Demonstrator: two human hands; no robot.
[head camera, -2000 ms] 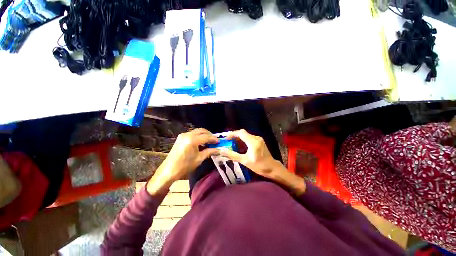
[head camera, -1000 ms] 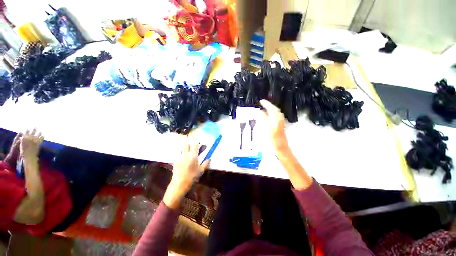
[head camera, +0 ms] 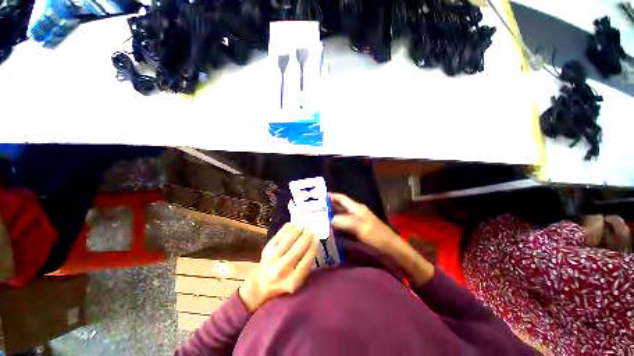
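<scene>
A blue-and-white retail box (head camera: pixel 330 250) is upright at my lap, its white end flap (head camera: pixel 308 189) with a dark slotted hole raised toward the table. My left hand (head camera: pixel 287 259) holds the box from the left, fingers across its face. My right hand (head camera: pixel 356 221) is at the box's right blue side, fingers against it. Whether a cable is inside is hidden. More retail boxes (head camera: pixel 295 83) lie stacked on the white table (head camera: pixel 417 118), showing two printed black connectors.
A long heap of black coiled cables (head camera: pixel 229 42) runs along the table's back. Another cable bunch (head camera: pixel 573 111) lies right of the yellow strip (head camera: pixel 538 139). Blue-white boxes (head camera: pixel 59 24) are at left rear. People in red (head camera: pixel 24 233) and patterned clothing (head camera: pixel 535 278) sit beside me.
Both hands have come back from the table to my lap with a box. The blue-topped box left of the stack is gone from the table. The view has tilted down.
</scene>
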